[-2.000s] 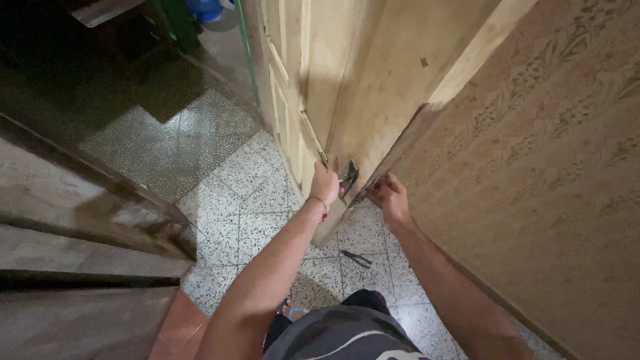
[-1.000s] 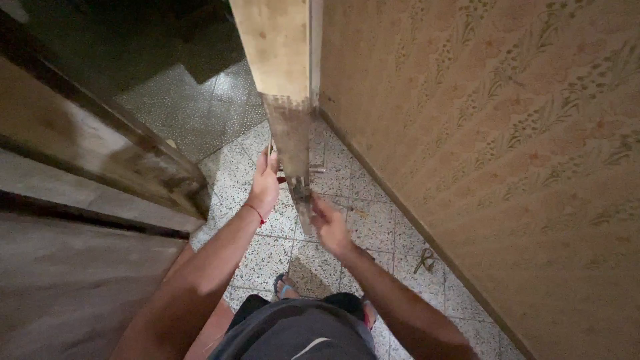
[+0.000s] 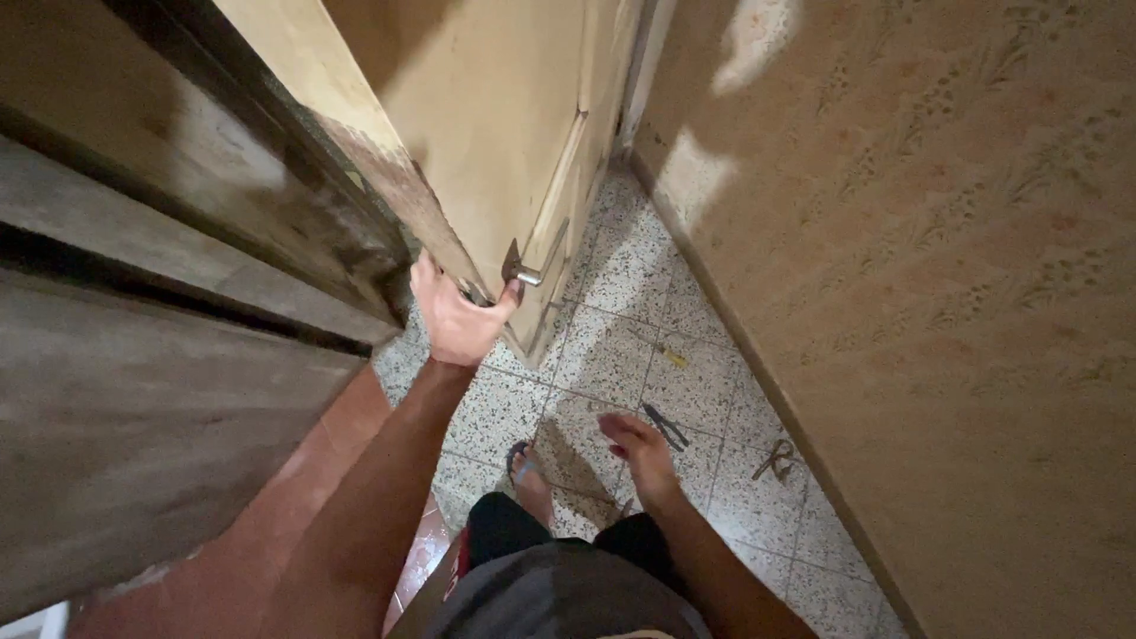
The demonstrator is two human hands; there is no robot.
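Note:
My left hand (image 3: 463, 312) grips the edge of a cream wooden door (image 3: 479, 106), its thumb beside a metal door handle (image 3: 527, 275) with a dark backplate. The door's narrow edge (image 3: 399, 186) is worn and dirty near the lock. My right hand (image 3: 641, 448) hangs in the air above the floor, fingers loosely bent, with nothing seen in it. Just beyond it, a pair of dark pliers (image 3: 666, 427) lies on the speckled tiles. Farther up lies a small tool with a yellow handle (image 3: 672, 357), perhaps a screwdriver.
A wall with floral wallpaper (image 3: 932, 222) and a skirting board (image 3: 754, 373) run along the right. Near it on the floor lies a brownish metal object (image 3: 776, 461), its kind unclear. A worn wooden door frame (image 3: 293, 204) stands at the left, above reddish tiles (image 3: 293, 497).
The door has swung left, and its face with the handle now shows. My right hand has come off the door edge and moved down to the right. My left hand remains at the door.

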